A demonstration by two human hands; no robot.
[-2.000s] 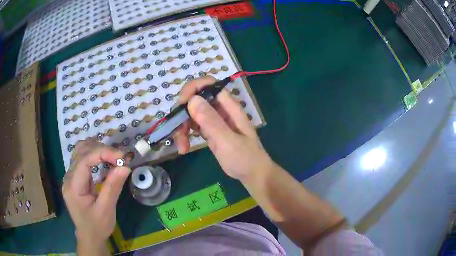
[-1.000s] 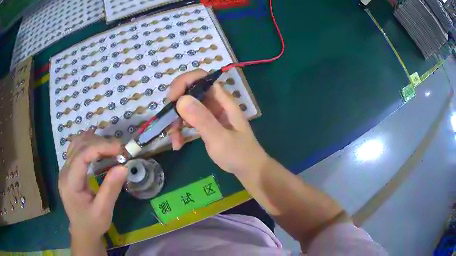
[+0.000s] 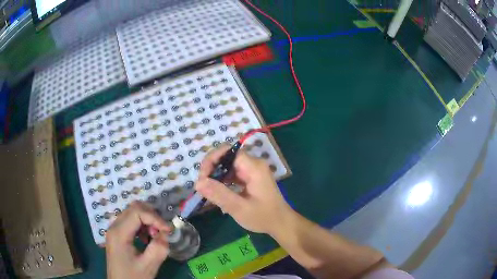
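My right hand (image 3: 242, 190) grips the black test probe (image 3: 224, 163), which slants down to the left. Its pale tip block (image 3: 179, 222) is at the fingers of my left hand (image 3: 136, 240), just above the clear dispenser bottle (image 3: 187, 242). My left thumb and index finger are pinched at the tip; a small pinkish spot shows between them, and the part there is too blurred and covered to make out. The white component tray (image 3: 147, 131), with rows of silver discs and tan strips, lies behind both hands.
A brown cardboard sheet (image 3: 30, 201) with loose parts lies left. Further filled trays (image 3: 191, 32) lie behind. A red wire (image 3: 297, 82) curls across the mat. A green label (image 3: 223, 259) is in front, a red label (image 3: 250, 55) behind, stacked boards (image 3: 455, 38) far right.
The view has tilted up, so the tray and hands sit lower and more of the rear trays shows. The small silver part seen at my left fingertips earlier no longer shows clearly.
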